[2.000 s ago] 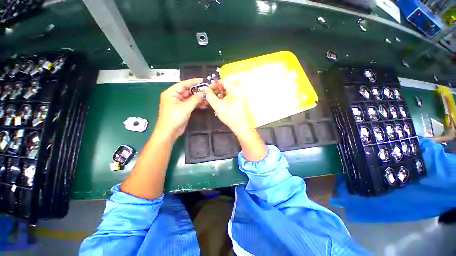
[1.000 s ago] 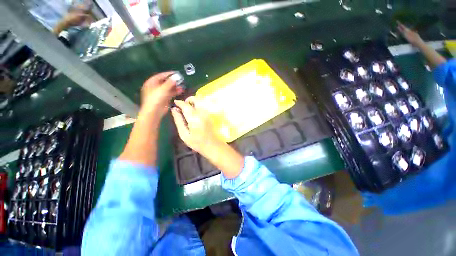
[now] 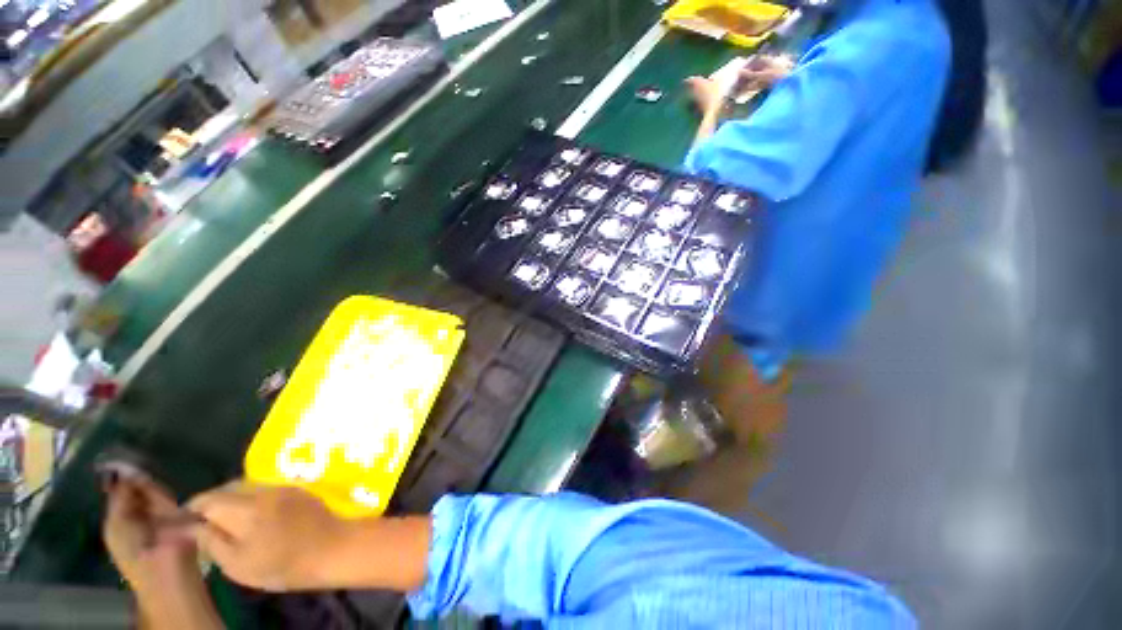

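My left hand (image 3: pixel 145 532) is at the lower left, blurred, with a small dark and silver watch housing (image 3: pixel 121 470) at its fingertips. My right hand (image 3: pixel 265 532) is beside it, its fingers closed together near the left palm. Whether it holds anything is too blurred to tell. The yellow plastic tray (image 3: pixel 357 396), heaped with white pieces, is just above my right hand. It rests on a black blister tray (image 3: pixel 490 391) whose visible pockets are empty.
A stack of black blister trays (image 3: pixel 603 246) with shiny units stands right of the yellow tray. A person in a blue smock (image 3: pixel 837 160) works beyond it, near another yellow tray (image 3: pixel 726 19). Small units lie on the green belt (image 3: pixel 357 215). A grey tray stack (image 3: pixel 357 92) stands behind.
The view has swung to the right and tilted, so the hands and yellow tray now appear lower left. The left blister stack is out of view. The left hand still has the housing.
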